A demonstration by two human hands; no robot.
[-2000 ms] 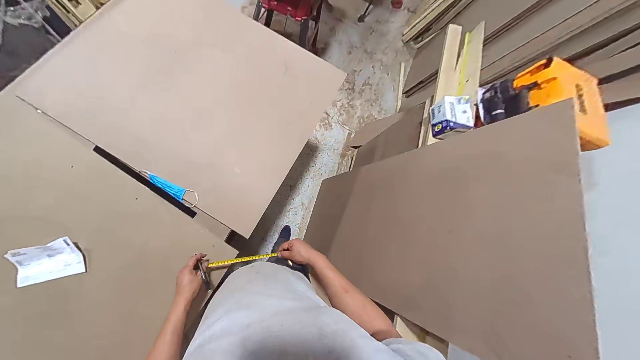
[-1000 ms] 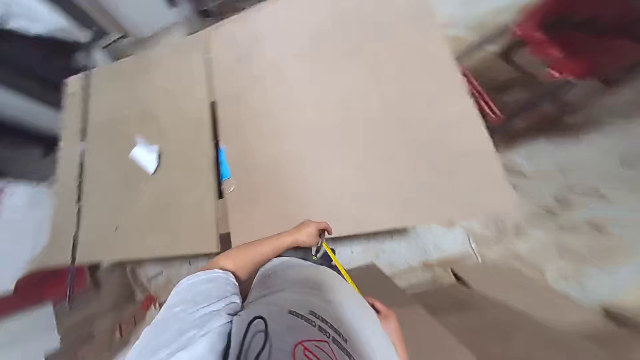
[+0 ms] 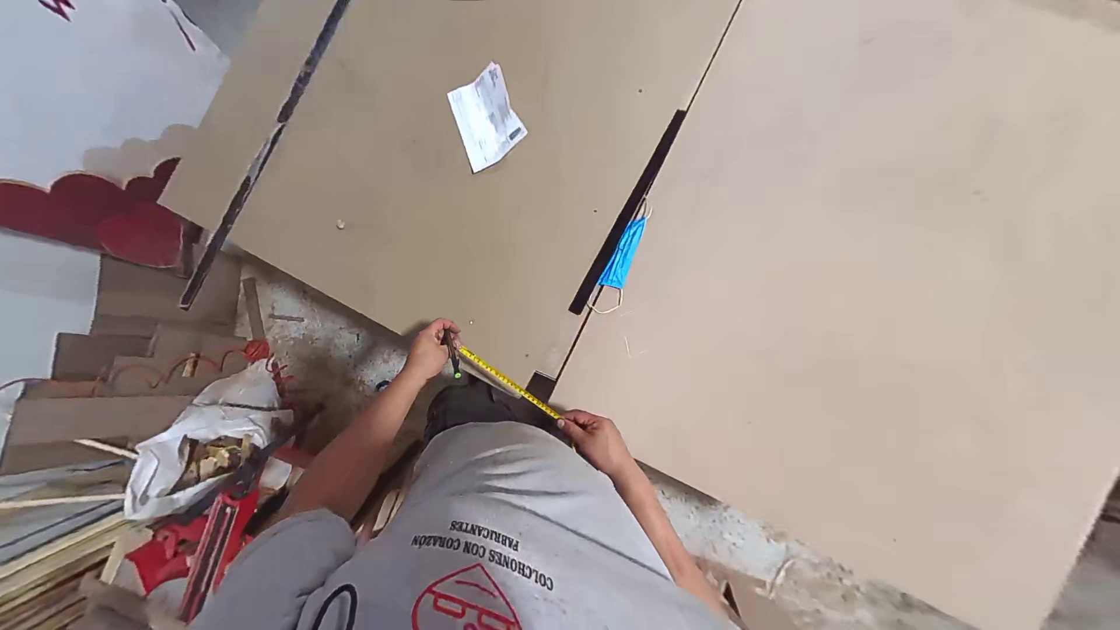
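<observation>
My left hand (image 3: 430, 350) holds the dark case end of a tape measure, with a dark slim item that has a green tip. The yellow tape measure blade (image 3: 510, 383) stretches out in front of my waist. At its other end, my right hand (image 3: 597, 440) grips the blade between thumb and fingers. Both hands are near the front edge of large brown boards. A blue face mask (image 3: 623, 254) lies beside a dark strip (image 3: 628, 212) along the seam between two boards. A creased paper with writing (image 3: 486, 118) rests on the left board (image 3: 394, 219).
The large right board (image 3: 840, 262) spans the right side. A long dark strip (image 3: 254, 171) crosses the far left. At the lower left are a white sack (image 3: 203, 420) with scraps, a red object (image 3: 219, 542) and stacked wood strips (image 3: 61, 560). Stained floor shows below the boards.
The view has swung strongly to the left, so the paper and the sack side now show. My hands hold the tape stretched between them in all frames.
</observation>
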